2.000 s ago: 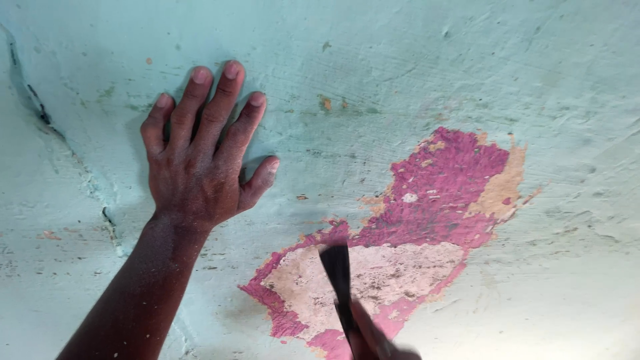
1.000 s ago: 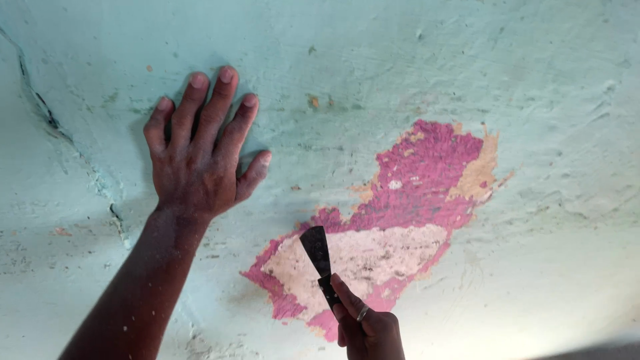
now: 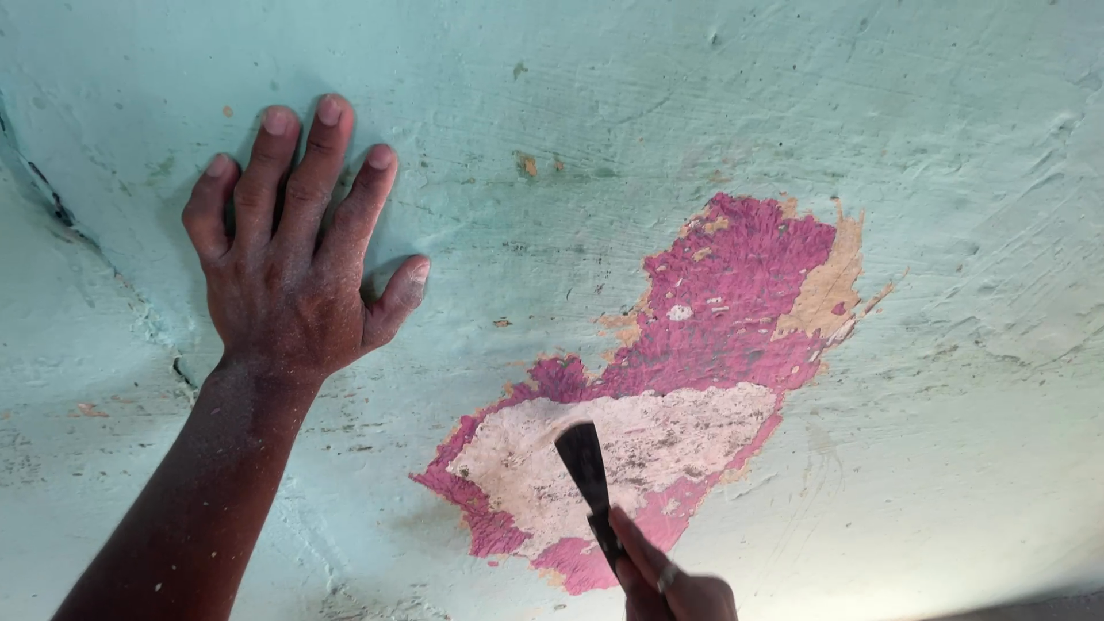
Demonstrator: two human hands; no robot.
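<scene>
My left hand lies against the painted wall with its fingers apart and nothing in it. Low in the view, my right hand grips a putty knife with a dark blade. The blade's edge is over bare whitish plaster near the left part of the scraped patch; whether it touches cannot be told. Magenta paint borders the plaster and reaches up to the right, with tan edges. Pale green paint surrounds the whole patch.
A dark crack runs down the wall left of my left hand. Small chipped spots show above the patch. Ridges and scratches mark the paint on the right. A dark strip shows at the lower right corner.
My right hand has come further into view since the oldest frame, with the putty knife still in it. My left hand stays spread on the wall.
</scene>
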